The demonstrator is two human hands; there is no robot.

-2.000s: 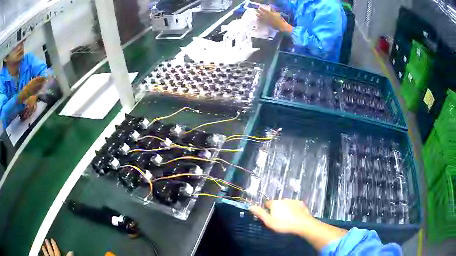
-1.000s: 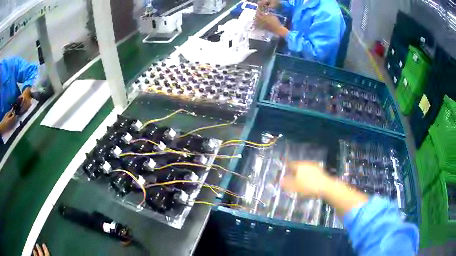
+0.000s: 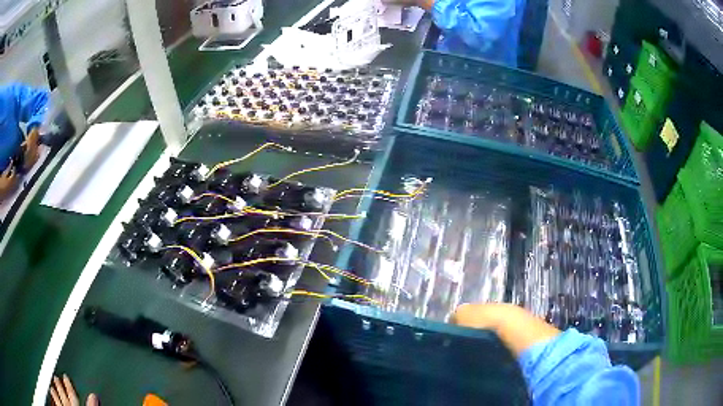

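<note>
My right hand (image 3: 490, 319) is at the near wall of the turnover crate (image 3: 428, 315); its fingers dip behind the rim and what they hold cannot be told. Clear empty blister trays (image 3: 456, 246) lie in the crate beyond it. My left hand (image 3: 71, 393) shows only as fingertips, spread flat on the bench at the bottom left edge. The blister tray of housings (image 3: 271, 323) lies on the bench, holding several round black housings (image 3: 238, 290) with yellow lead wires (image 3: 337, 193) trailing over the crate's edge. The electric screwdriver (image 3: 135, 329) lies on the bench in front.
A blister tray of small parts (image 3: 297, 99) lies farther along. Another crate (image 3: 507, 71) adjoins behind. A pale post (image 3: 158, 79) and white paper (image 3: 99, 166) stand left. An orange piece (image 3: 154, 400) shows at the bottom. Blue-sleeved people are at far left and top. Green crates (image 3: 701, 230) stand right.
My right hand went from the crate's near rim to above the trays, then back down to the near wall, farther right than at first. The view has shifted; the left fingertips stay on the bench.
</note>
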